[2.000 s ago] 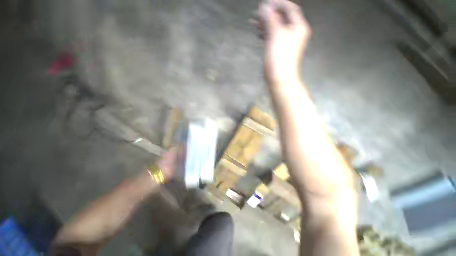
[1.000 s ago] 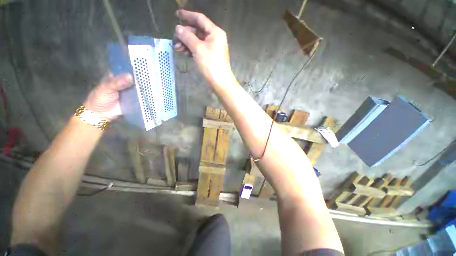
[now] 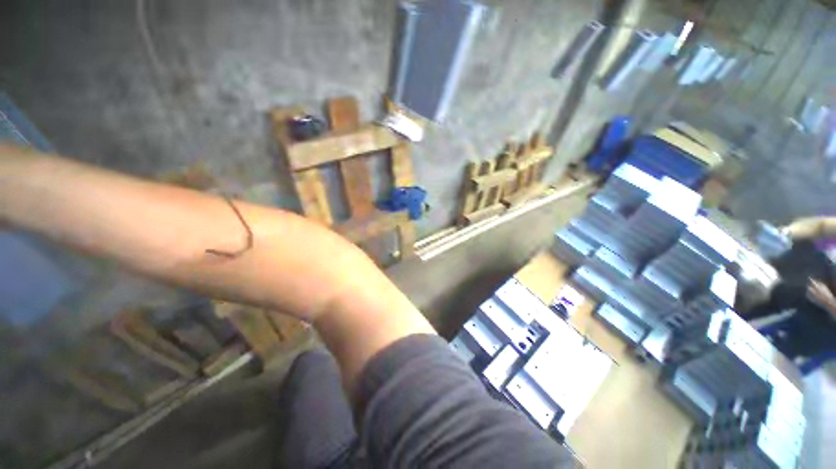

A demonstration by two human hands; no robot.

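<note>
My right forearm reaches across to the left edge; my right hand is cut off there. My left hand is out of the picture. A thin bent wire shows against my forearm. A blurred blue-grey sheet-metal surface lies below the forearm at the left edge; whether it is held or hanging cannot be told. Flat folded panels overlap on the near part of the cardboard-covered bench. Stacked channel brackets stand on its far side. A small thing like a mobile phone is between them.
A folded panel hangs near the wall, with more hanging panels beyond. Wooden pallets lean on the wall; a blue thing is on one. Another person's arm shows behind the bench at right.
The view has swung right, bringing the bench and stacks in. My left hand and the perforated bracket it held have left the picture; my right hand has passed beyond the left edge.
</note>
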